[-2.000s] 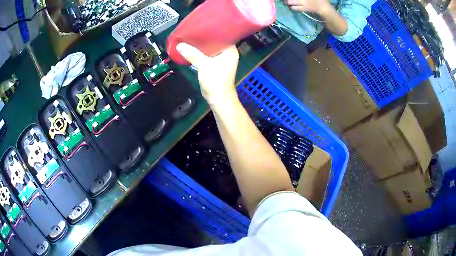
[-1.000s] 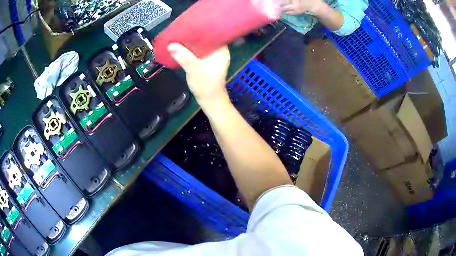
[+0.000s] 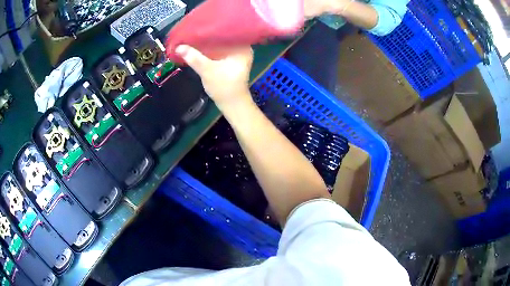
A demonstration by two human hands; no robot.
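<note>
My right hand (image 3: 223,72) is closed round a large opaque red squeeze bottle (image 3: 221,28), thumb along its near side. The bottle is tilted, its broad base up to the right and its narrower end down to the left, over the upper part of the farthest black housing (image 3: 184,103). The nozzle tip cannot be made out clearly. Several open housings lie side by side, each with a star-like metal piece (image 3: 85,110), a green circuit board (image 3: 100,131) and thin red wires. My left hand is out of the picture.
Behind the row are a white cloth (image 3: 58,82), a tray of tiny silver parts (image 3: 146,21) and an open carton (image 3: 51,43). A blue crate (image 3: 379,184) with glossy black parts stands below the bench edge. Another person's arm (image 3: 358,12) is at the top, near another blue crate (image 3: 425,50) and cartons.
The whole view has shifted, so the row sits further left. My right hand and the red bottle have moved slightly left along the farthest housing. The other person's arm has moved up and left.
</note>
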